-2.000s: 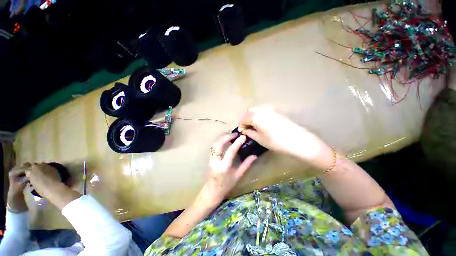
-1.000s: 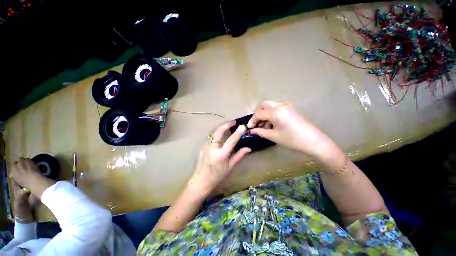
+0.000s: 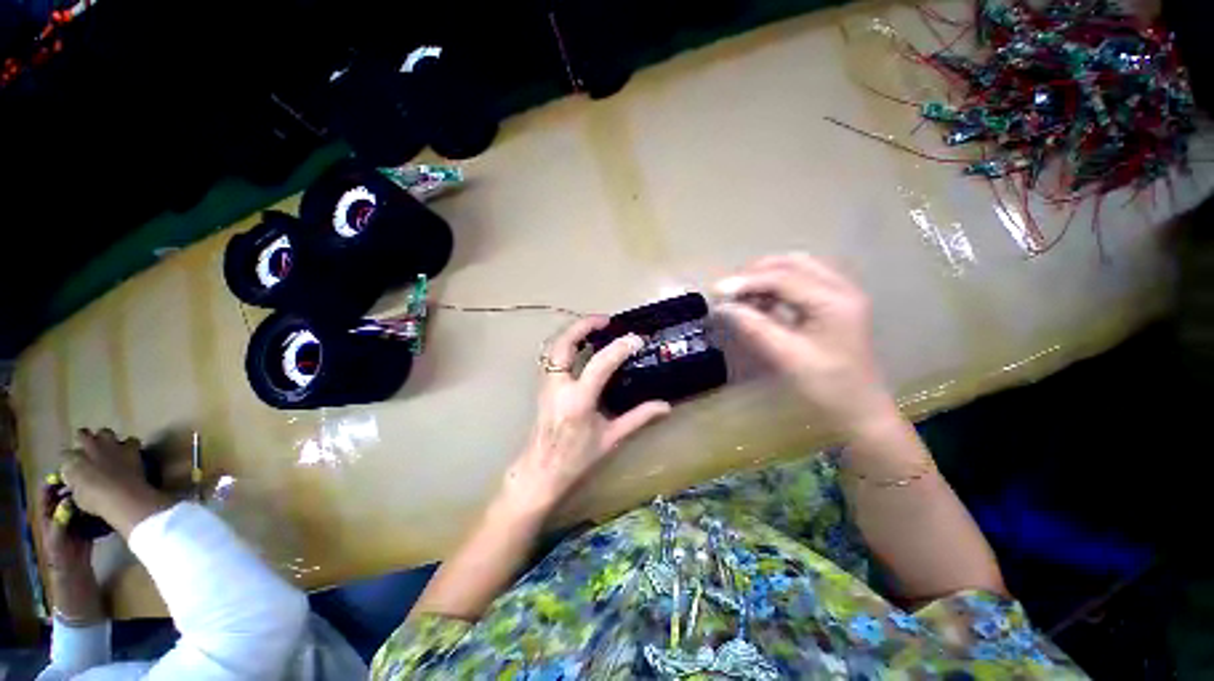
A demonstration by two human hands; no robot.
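A black cylindrical housing (image 3: 676, 379) lies on its side on the table in front of me, its slot facing up with a silvery strip and a little red inside. My left hand (image 3: 575, 410) holds its left end, thumb at the near side and fingers on top. My right hand (image 3: 796, 319) is raised just right of the housing, apart from it, blurred, fingertips bent together; whether they pinch something small cannot be told. A thin reddish wire runs left from behind the housing towards a green circuit board (image 3: 419, 314).
Three black housings with white rings, one of them here (image 3: 349, 362), stand grouped at the left. A heap of wired boards (image 3: 1065, 107) lies at the far right. Dark housings line the far side. A coworker's hands (image 3: 107, 482) and white sleeve are at the left, beside a thin stick (image 3: 197, 459).
My right hand has moved off the housing to the right, uncovering its slot. My left hand still holds the housing. The coworker's hands have shifted, and a yellow spot shows there.
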